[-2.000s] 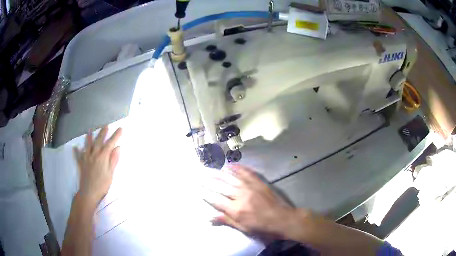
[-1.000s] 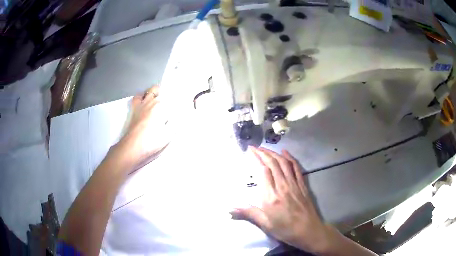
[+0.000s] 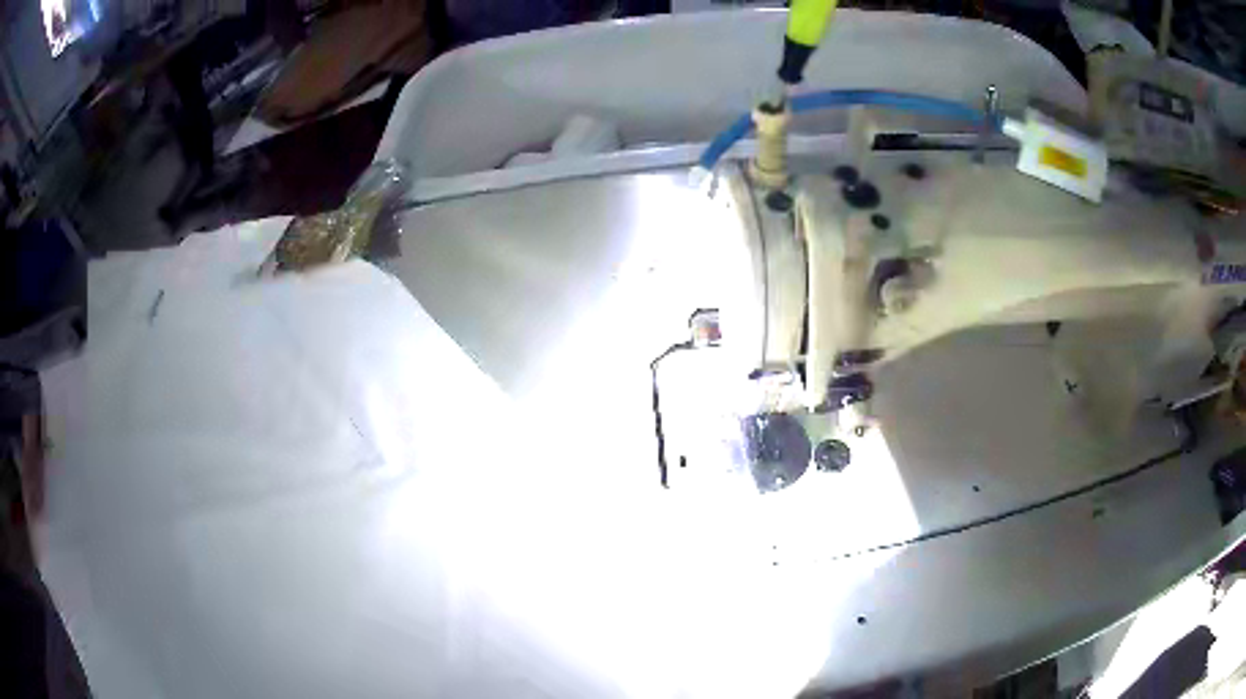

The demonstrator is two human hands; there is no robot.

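A large white fabric panel (image 3: 246, 451) lies over the left of the table and reaches toward the machine head, its right part washed out by the lamp. The cream sewing machine (image 3: 1011, 273) stands at the right, with blue lettering at its right end. The presser foot area, beside a dark round part (image 3: 776, 453), is lost in glare, so I cannot tell whether fabric lies under it. Neither my left hand nor my right hand is in view.
A green-and-black screwdriver (image 3: 806, 38) stands upright above a cream post (image 3: 771, 148). A blue tube (image 3: 875, 98) curves behind the head. A white box with a yellow label (image 3: 1060, 159) is on the arm. Brown plastic-wrapped edging (image 3: 328, 235) lies at the table's left.
Both hands have left the picture. The view has turned left, so the machine sits further right. The white panel now spreads widely over the left side, with no hand on it.
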